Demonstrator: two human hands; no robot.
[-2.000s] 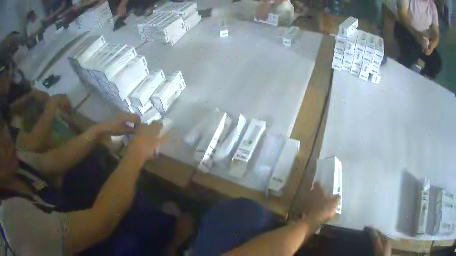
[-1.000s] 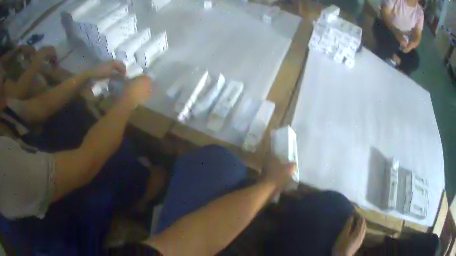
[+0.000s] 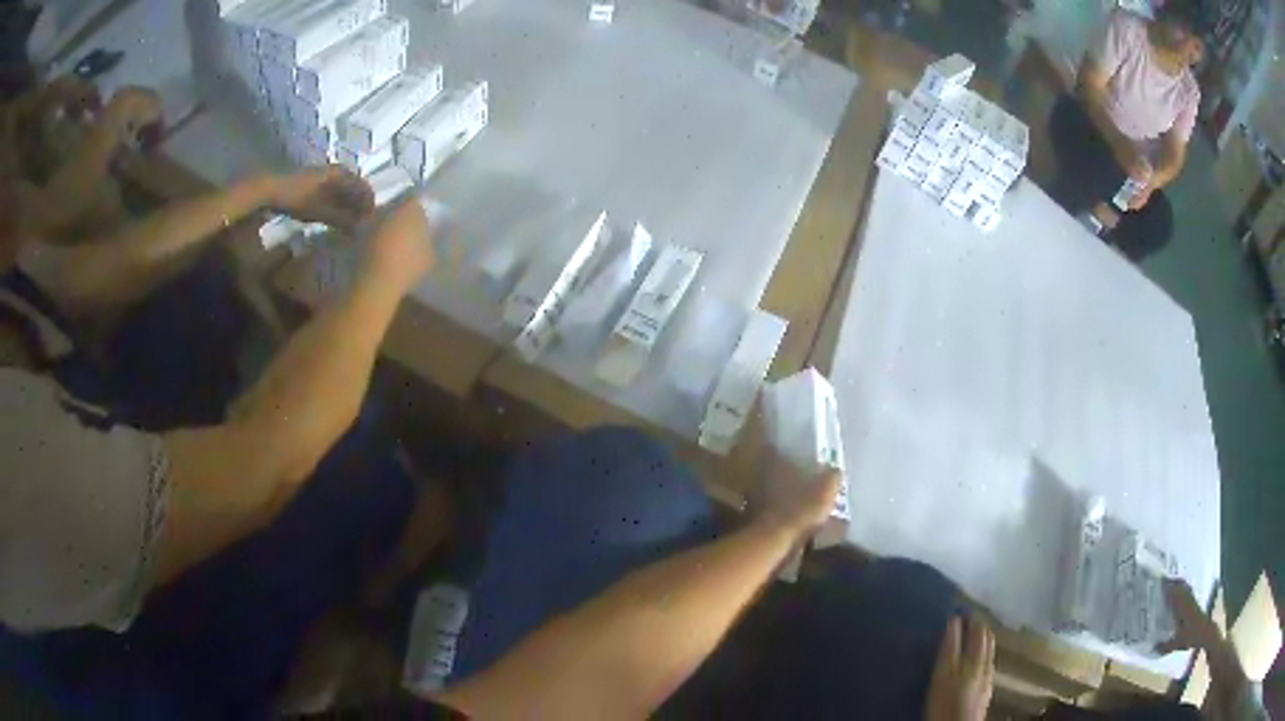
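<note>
My left hand (image 3: 798, 493) is around the lower end of a white carton (image 3: 809, 413) at the near table edge. The fingers wrap its near side; the thumb is blurred. My right hand (image 3: 967, 671) is at the bottom of the picture against dark clothing, partly cut off. Its fingers are straight and I see nothing in them. Left of the held carton, a narrow white carton (image 3: 743, 380) lies on the table. A cloudy bag (image 3: 691, 348) and several more white cartons (image 3: 658, 313) lie further left.
A neighbour's hands (image 3: 338, 197) work at left beside stacked cartons (image 3: 352, 78). A carton block (image 3: 951, 141) stands at the far middle. At right, another hand (image 3: 1191, 617) touches upright cartons (image 3: 1127, 585). A seated person (image 3: 1141, 106) is at the far right.
The view has shifted, so the table lies further left and higher than at first. A hand has appeared at the right cartons. My left hand stays on its carton.
</note>
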